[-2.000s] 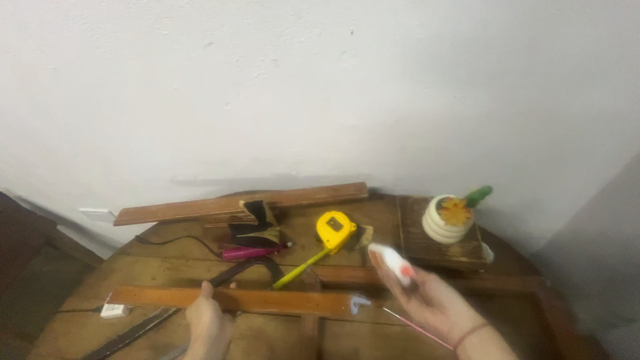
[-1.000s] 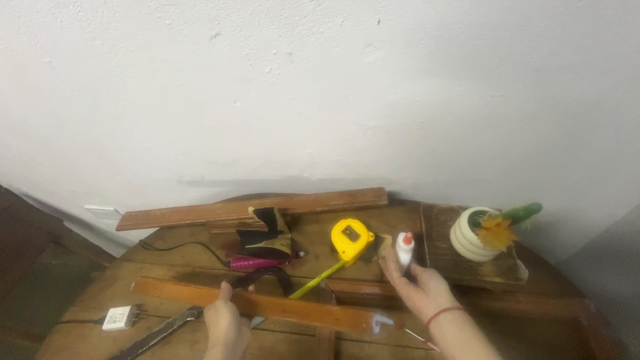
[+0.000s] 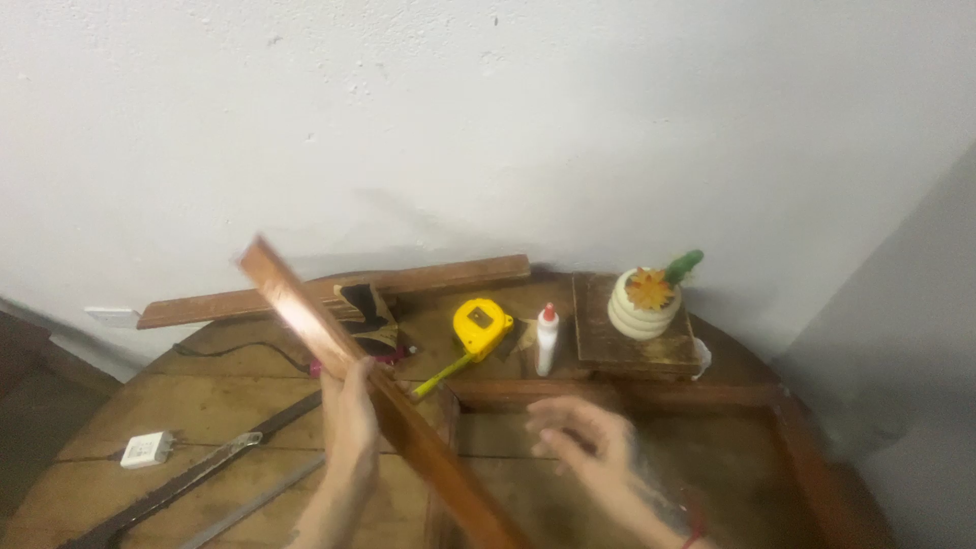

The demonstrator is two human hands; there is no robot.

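My left hand (image 3: pixel 352 415) grips a varnished wooden strip (image 3: pixel 412 427), lifted and slanting from upper left to lower right. My right hand (image 3: pixel 583 442) is right of the strip with curled, slightly blurred fingers, and holds nothing that I can see. A white glue bottle (image 3: pixel 547 343) with a red tip stands upright beyond my right hand. Left of the bottle lies a yellow tape measure (image 3: pixel 480 328), its blade partly pulled out toward the strip. Behind the strip, a pink tool (image 3: pixel 316 369) is mostly hidden by it and by a piece of dark and tan sandpaper or cloth (image 3: pixel 374 316).
A wooden frame (image 3: pixel 518 393) lies at the right of the round table. Behind it, a potted artificial plant (image 3: pixel 644 313) stands on a wooden block (image 3: pixel 595 335). A long board (image 3: pixel 457 276) lies near the wall. At left are a white charger (image 3: pixel 146 450) and a saw-like blade (image 3: pixel 191 476).
My right hand has let go of the glue bottle, which now stands on the table. My left hand has raised the wooden strip and turned it to a steeper slant.
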